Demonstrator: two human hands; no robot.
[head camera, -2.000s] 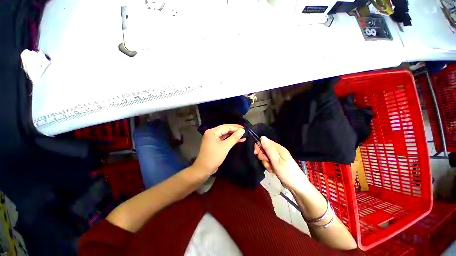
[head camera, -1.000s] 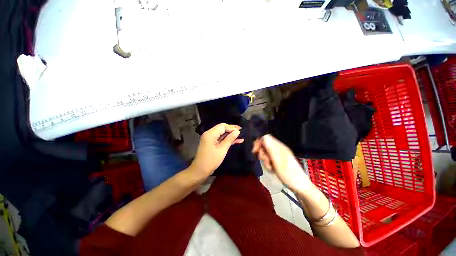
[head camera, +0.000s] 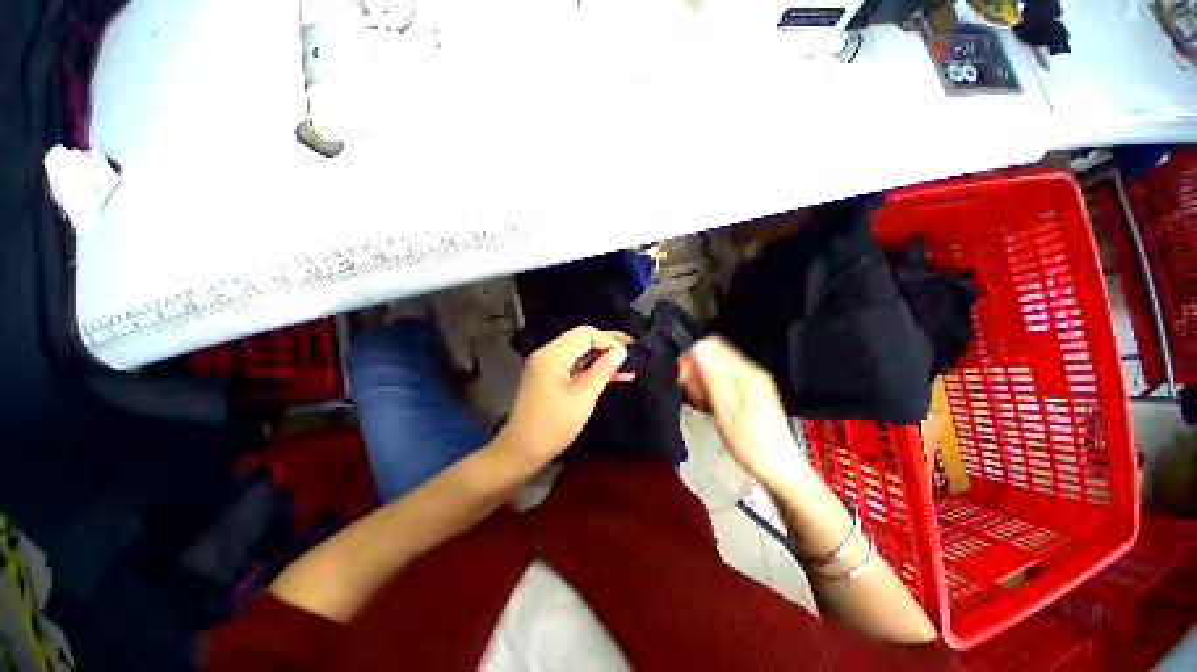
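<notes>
A black fabric piece (head camera: 628, 418) hangs over my lap below the table's front edge. My left hand (head camera: 574, 381) pinches a bit of the dark cloth between thumb and fingertips. My right hand (head camera: 719, 389) is at the cloth's right side, blurred, with fingers curled. Whether it holds cloth or a small tool cannot be told. A loop of dark cloth (head camera: 670, 322) stands up between the two hands.
The white tabletop (head camera: 551, 145) with a printed ruler edge spans ahead. A hook-shaped part (head camera: 316, 139) shows over it. A red basket (head camera: 1037, 394) stands at the right, with black pieces (head camera: 860, 328) over its near edge. Dark fabric (head camera: 131, 446) hangs at the left.
Two seconds ago a thin dark strip or tool ran between my hands; now a cloth loop shows there. My right hand has moved slightly and is blurred. My left hand keeps its pinch.
</notes>
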